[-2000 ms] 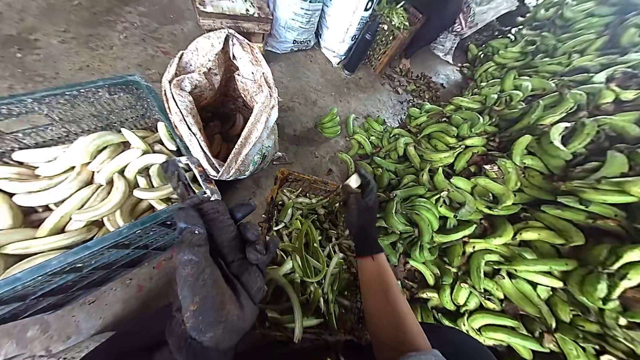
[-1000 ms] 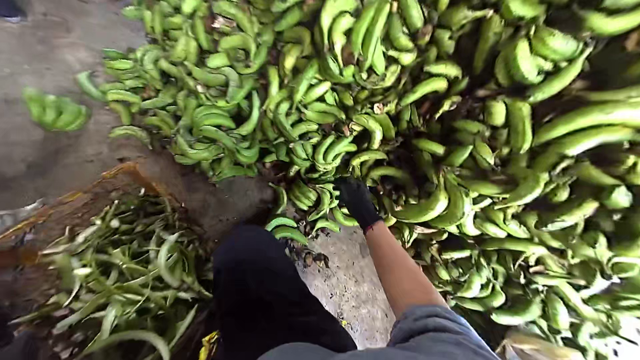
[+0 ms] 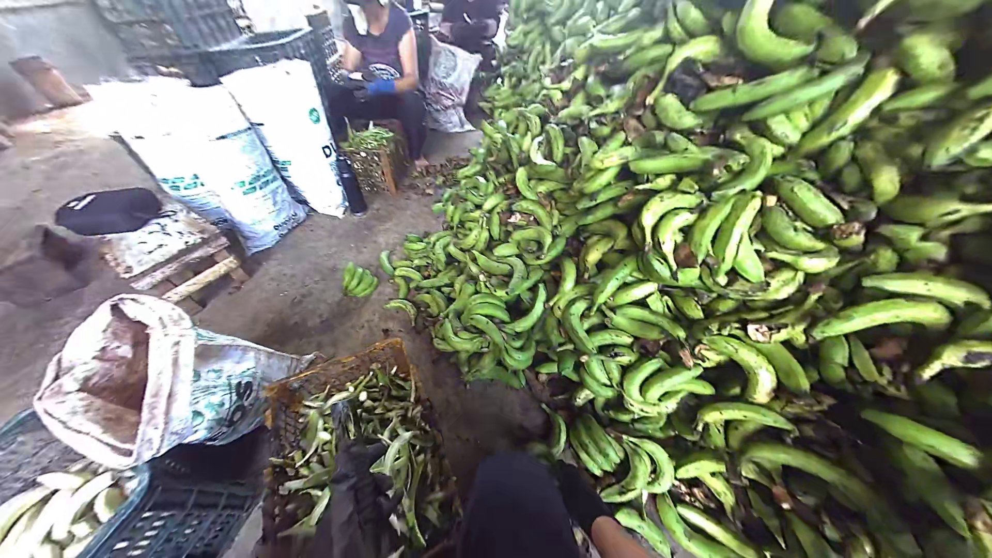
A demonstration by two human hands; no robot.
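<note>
My left hand [image 3: 353,496], in a dark glove, is over the orange plastic crate [image 3: 399,353] of green peels [image 3: 380,418]. Its fingers blur into the dark shape of the glove, so what it holds cannot be told. My right hand [image 3: 577,496], also in a dark glove, is low beside my dark-clad knee [image 3: 515,504], at the near edge of a large heap of green plantains or bananas [image 3: 659,310]. The knee and shadow partly hide it. A green bunch [image 3: 593,443] lies just above it.
An open woven sack [image 3: 225,380] stands beyond a dark crate [image 3: 186,504] of peeled fruit [image 3: 62,504] at lower left. Full white sacks [image 3: 287,139], a dark bottle [image 3: 350,186] and a wooden pallet [image 3: 194,271] are farther back. A seated person [image 3: 384,70] works behind them.
Two seconds ago my right hand held a pale piece over the peel crate; one second ago it was reaching to the green heap. Now it is beside my knee. The view has swung widely.
</note>
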